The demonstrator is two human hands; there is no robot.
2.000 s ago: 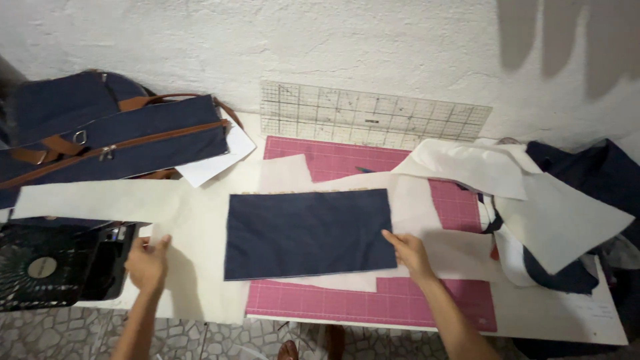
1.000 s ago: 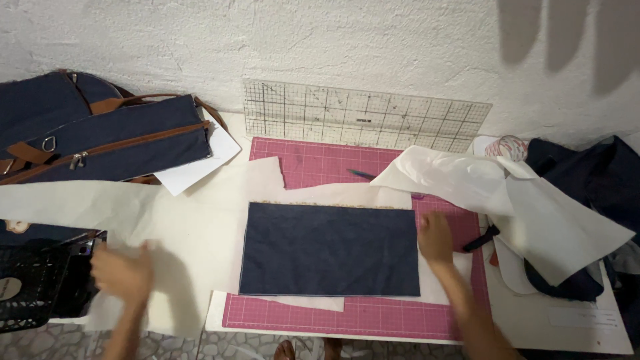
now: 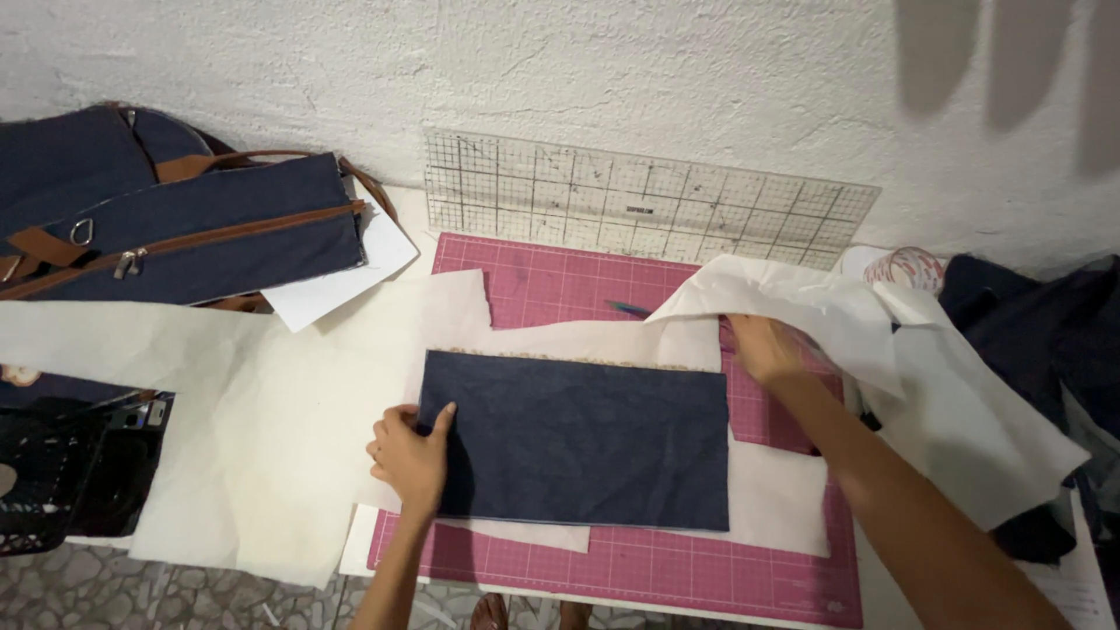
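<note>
A dark blue fabric rectangle lies over pale interfacing on a pink cutting mat. My left hand rests at the fabric's left edge, thumb on top and the other fingers curled beside it; whether it pinches the cloth I cannot tell. My right hand is at the mat's upper right, its fingertips partly under the edge of a loose white sheet; its grip is hidden. Near that sheet lies a slim pen-like tool, partly covered.
A clear gridded ruler leans on the wall. At left are a navy bag with brown trim, white paper, a wide pale sheet and a black fan. A tape roll and dark fabric sit at right.
My left hand has come from the pale sheet at left to the blue fabric's left edge. My right hand has moved away from the fabric's right side, up to the white sheet.
</note>
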